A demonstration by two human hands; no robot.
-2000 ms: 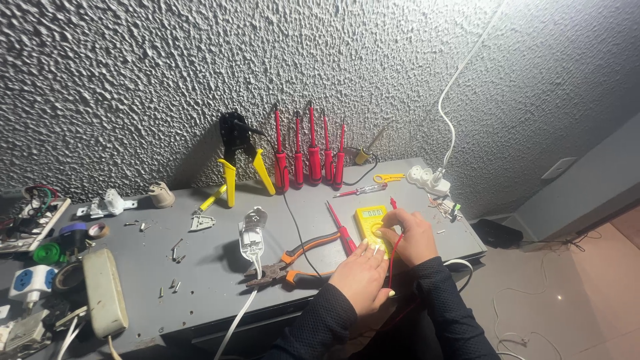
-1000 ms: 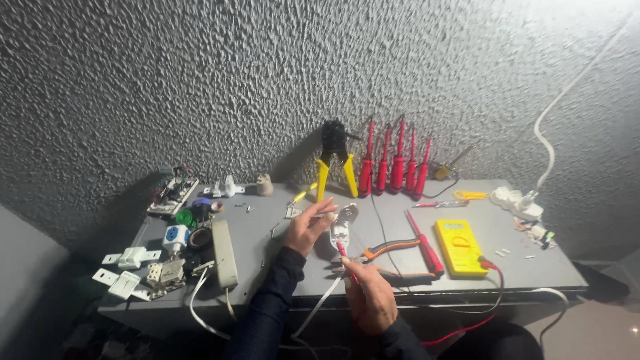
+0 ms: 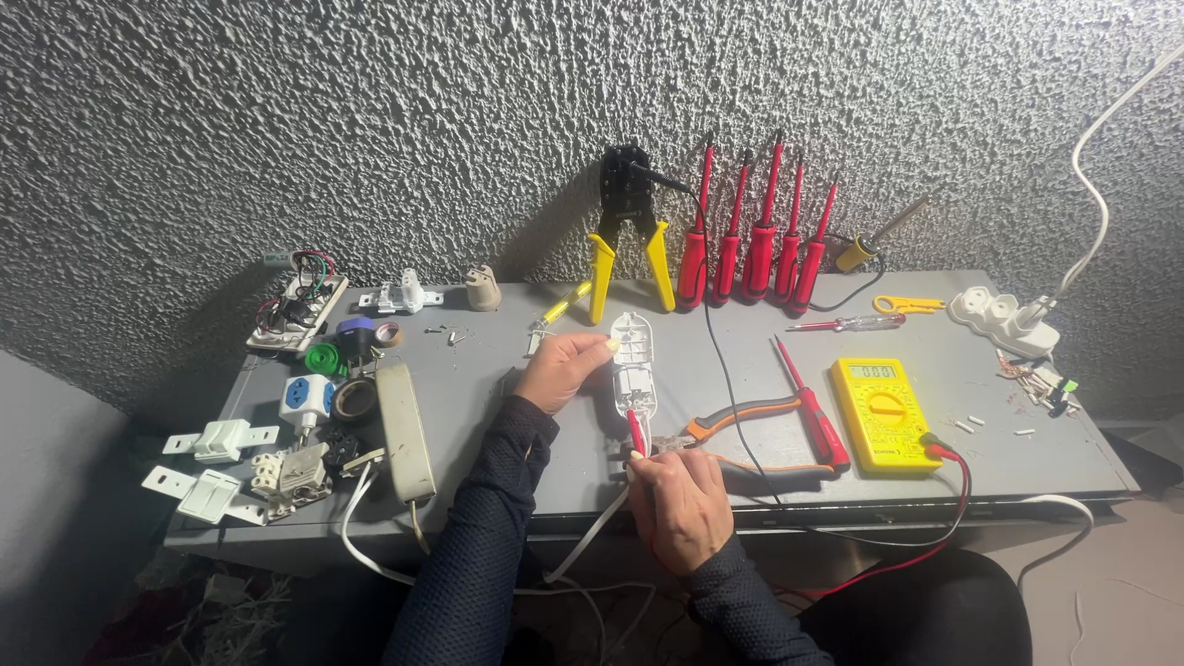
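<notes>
An opened white plastic switch or plug housing, with a white cable at its lower end, lies near the middle of the bench. My left hand pinches its upper left edge between thumb and finger. My right hand holds a red test probe, its tip end at the lower part of the housing. The red lead runs to a yellow digital multimeter, whose display is lit with zeros. Beside my right hand lie orange-and-grey pliers and a red screwdriver.
Yellow-handled crimping pliers and several red screwdrivers lean against the textured wall. A soldering iron and a white power strip stand at right. Sockets, tape rolls and a long beige casing crowd the left.
Two seconds ago both hands were at the multimeter; now they are at the white housing. Since one second ago, my left hand has shifted slightly down along the housing's side.
</notes>
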